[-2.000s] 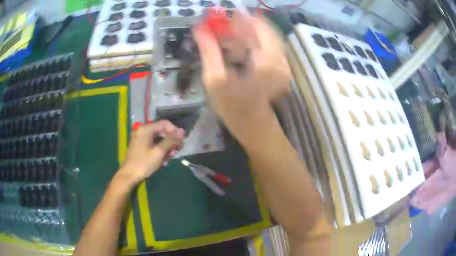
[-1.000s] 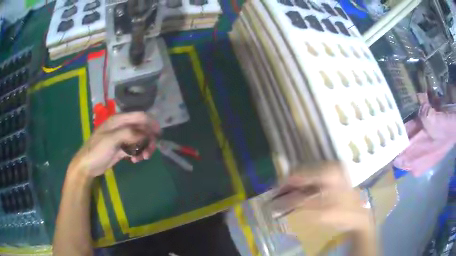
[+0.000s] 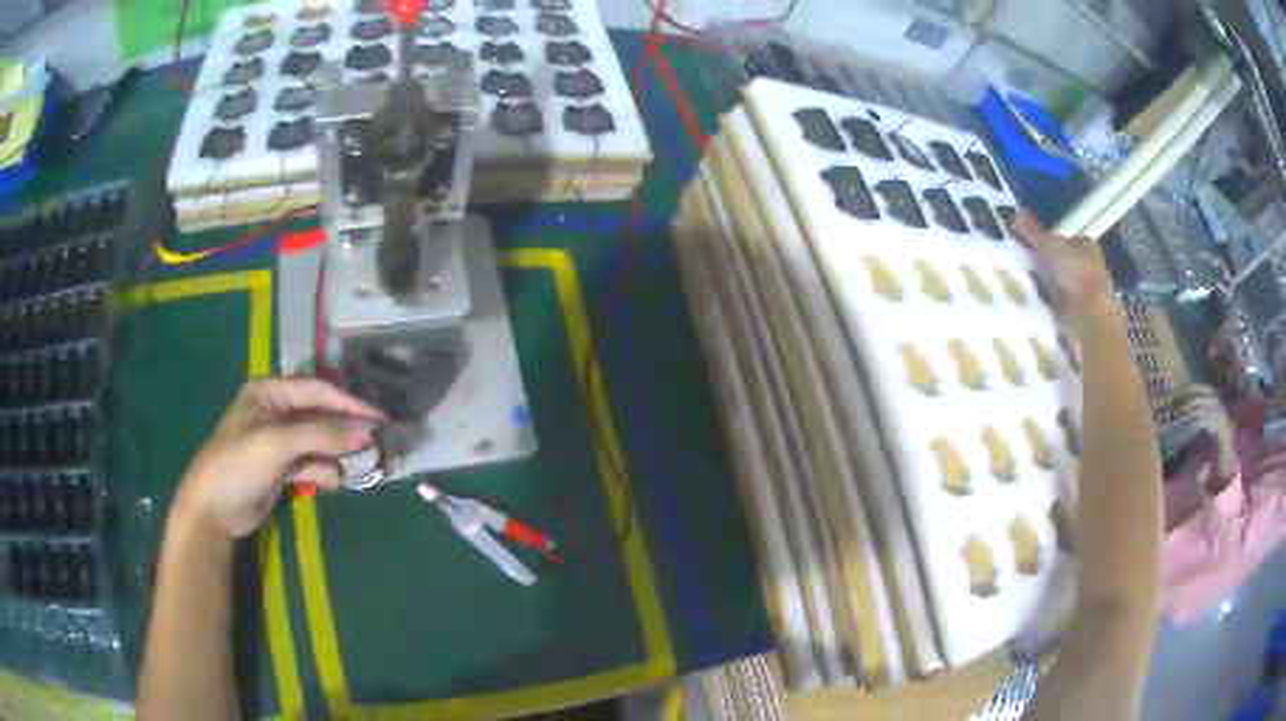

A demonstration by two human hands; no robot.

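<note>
My left hand (image 3: 275, 454) pinches a small dark round housing with a pale ring (image 3: 363, 465), just in front of the press fixture's base. My right hand (image 3: 1061, 268) is at the far right edge of the top white foam tray (image 3: 903, 317), beside its dark units (image 3: 917, 204); whether its fingers hold anything is hidden. The silver-grey toggle clamp press (image 3: 399, 268) stands on a flat metal plate, with its red lever grip (image 3: 406, 10) at the top edge. Nippers with pale grey and red grips (image 3: 491, 531) lie on the green mat, jaws apart from my left hand.
Another foam tray stack (image 3: 564, 176) with dark units stands behind the press. Clear blister trays with dark parts (image 3: 50, 409) lie at the left. Yellow tape (image 3: 585, 338) marks the mat (image 3: 480, 634). Thin red wires cross it. Pink cloth (image 3: 1227, 493) shows at the right edge.
My right hand left the red lever, passed low at the front right, and is now up at the foam tray's far right edge. My left hand still holds its part near the press.
</note>
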